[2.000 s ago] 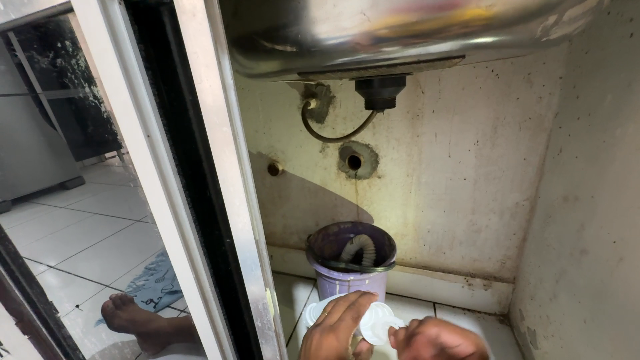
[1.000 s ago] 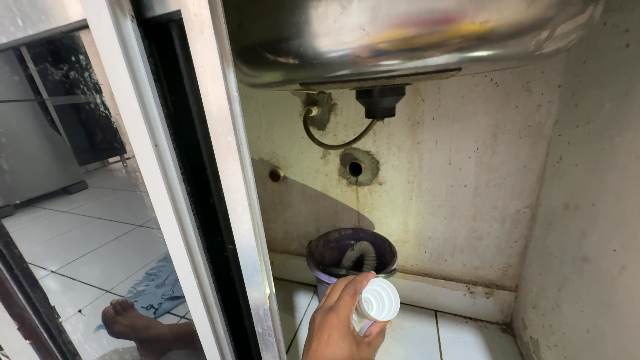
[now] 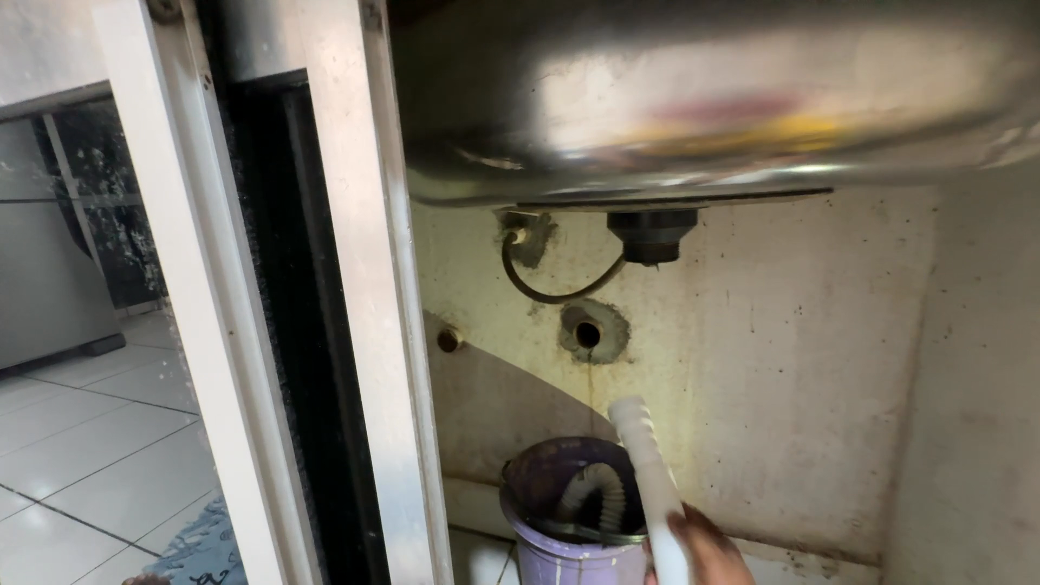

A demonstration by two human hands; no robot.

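In the head view, my right hand (image 3: 708, 548) comes up from the bottom edge, closed around a white plastic tube (image 3: 650, 471) with a ribbed upper end. The tube stands nearly upright, tilted to the left, in front of the right rim of a purple bucket (image 3: 561, 561). Its lower end is out of frame. Inside the bucket lies a curved, corrugated hose (image 3: 600, 487). Above are the black sink drain outlet (image 3: 652, 236) and a round pipe opening in the wall (image 3: 588, 334). My left hand is out of view.
The steel sink basin (image 3: 691, 97) hangs overhead. A thin curved hose (image 3: 548, 297) runs from a wall fitting toward the drain. A smaller wall pipe (image 3: 448, 340) is at left. Metal door frames (image 3: 366, 284) stand at the left, beside a reflective panel showing tiles and a blue mat.
My left hand and the white threaded fitting it held have left the view. My right hand, out of view a second ago, now shows with the white tube. The view has moved closer.
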